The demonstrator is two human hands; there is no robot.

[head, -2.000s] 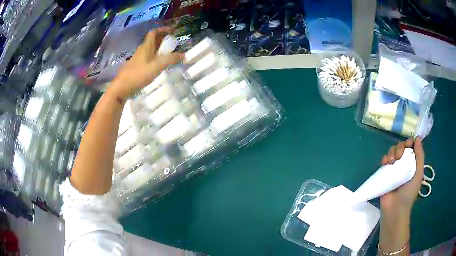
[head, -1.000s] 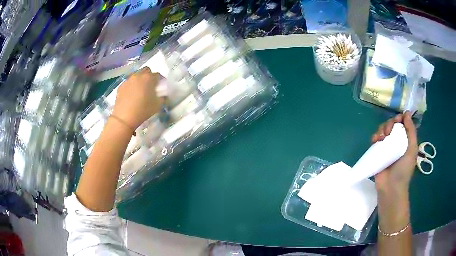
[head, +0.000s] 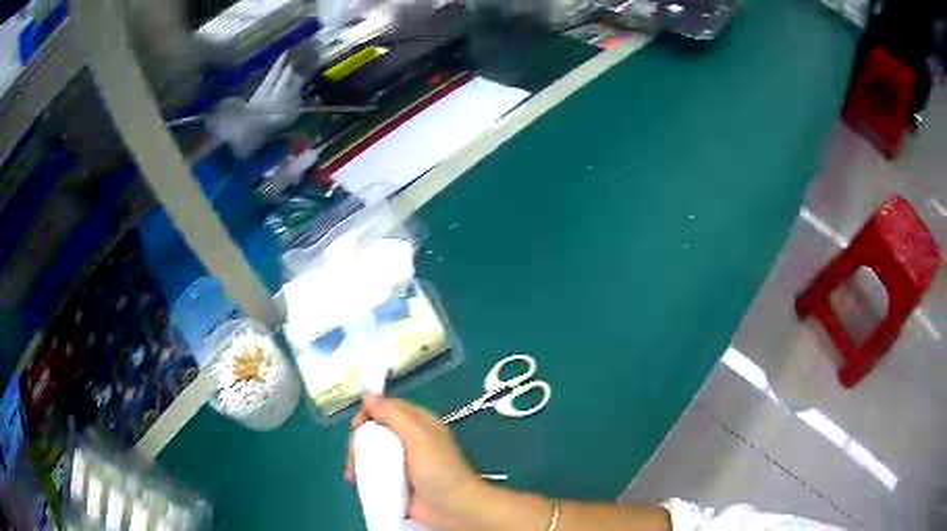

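Note:
My right hand [head: 431, 462] is at the bottom centre, closed around a white cone-shaped bag [head: 381, 477]. The bag's lower part is cut off by the bottom edge. My left hand is out of the picture. Just beyond my right hand is a clear tray with a yellowish tissue pack [head: 410, 358] and white tissue on top. White-handled scissors [head: 516, 386] lie to the right of the hand, their blades partly hidden by it. A tub of cotton swabs [head: 249, 379] stands at the left.
A blurred blister tray [head: 125, 498] with white units is at the bottom left. A thin white stick [head: 493, 477] lies by my wrist. Printed packaging and white paper [head: 431, 135] lie behind the green mat [head: 613, 239]. A red stool [head: 883, 280] stands on the floor at the right.
The view has swung to the right and tilted. My left hand, most of the blister trays and the small box with white paper have left the picture. My right hand still holds the bag.

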